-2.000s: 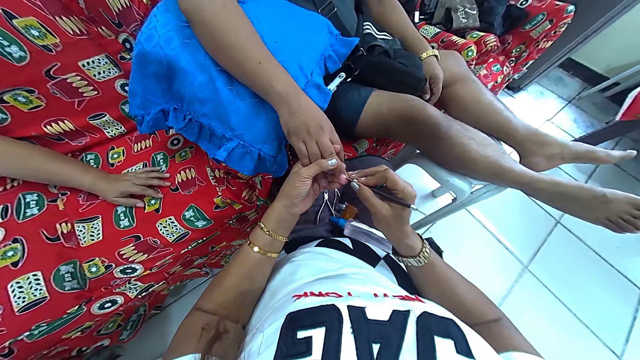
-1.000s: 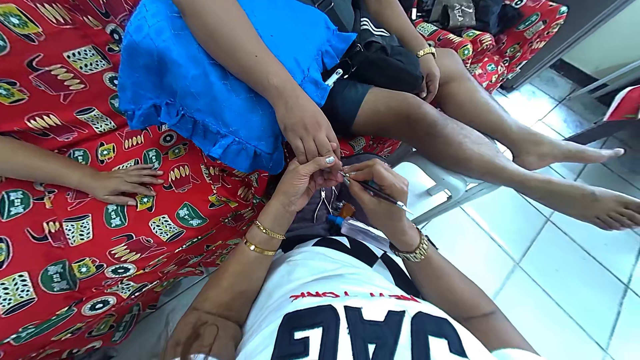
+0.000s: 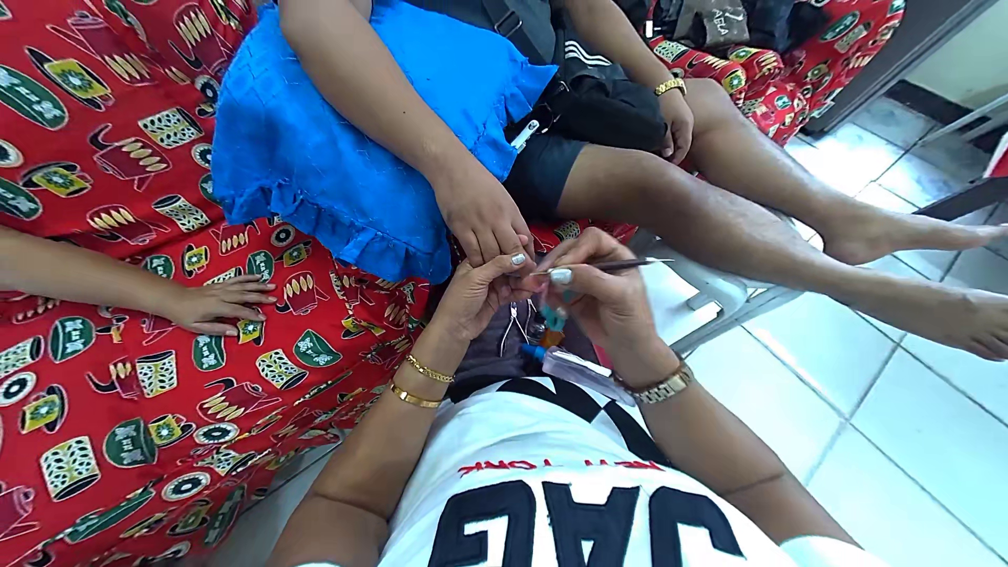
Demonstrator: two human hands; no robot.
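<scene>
My left hand holds the fingers of another person's hand between its thumb and fingers. My right hand grips a thin, dark-handled tool, like a slim brush or manicure tool. Its working end is at the held fingertips, where my fingers partly hide it; the other end points right. Below my hands, on my lap, lie a clear plastic case and small blue and orange items, partly covered by my right hand.
A person in a blue ruffled garment sits on a red patterned sofa cover, bare legs stretched right. Another forearm and hand rest on the cover at left. A white plastic chair stands beside my right hand on tiled floor.
My right hand has turned, and the tool in it now points more to the right instead of down to the right. My left hand keeps its hold on the other person's fingers.
</scene>
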